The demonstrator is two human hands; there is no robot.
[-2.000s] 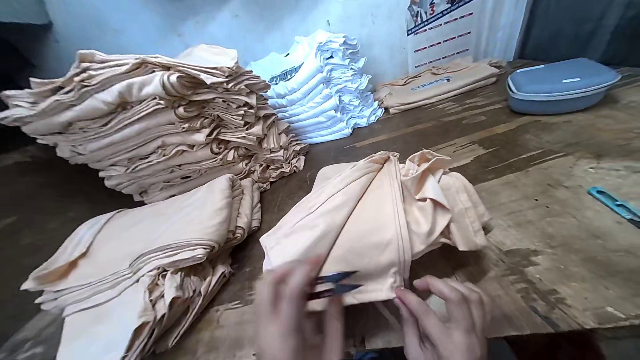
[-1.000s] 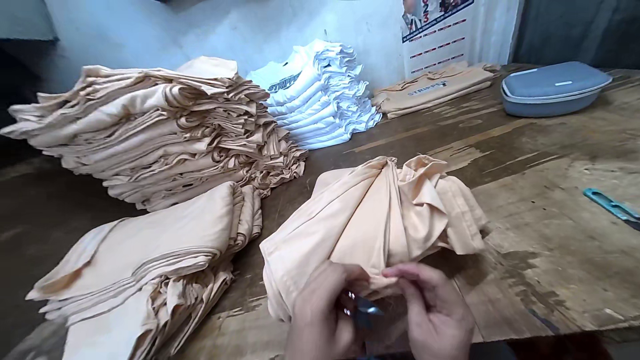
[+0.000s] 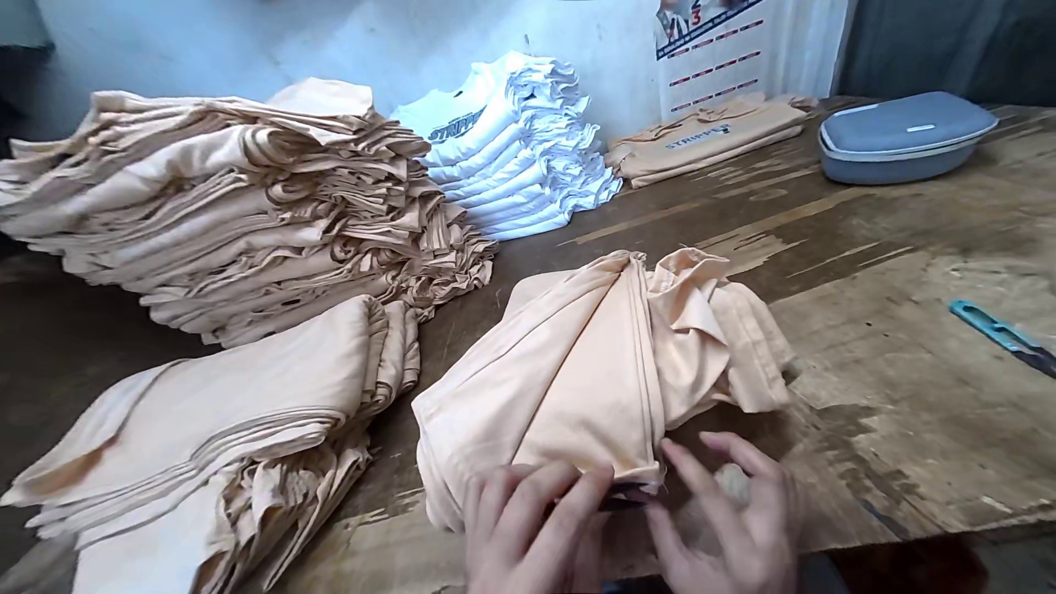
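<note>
A peach fabric garment point(image 3: 577, 371) lies bunched and folded on the wooden table in front of me. My left hand point(image 3: 532, 516) is on its near hem, fingers curled, with small dark-bladed thread snips point(image 3: 627, 495) partly showing beside the fingertips; the hand covers the rest of the tool. My right hand point(image 3: 726, 503) is just right of the blades at the garment's near corner, thumb and forefinger apart. Whether a fingertip touches the cloth or a thread there cannot be told.
Folded peach garments point(image 3: 239, 396) lie at the left, before a tall peach stack point(image 3: 247, 206). Behind are a white garment stack point(image 3: 511, 157), a folded printed garment point(image 3: 709, 140) and a blue-grey case point(image 3: 907, 140). Teal thread snips point(image 3: 994, 330) lie at the right. The table's near edge runs below.
The fingers of my right hand have come off the hem and spread apart. My left hand has turned, its fingers now lying over the hem. The dark blades point toward the garment's near corner.
</note>
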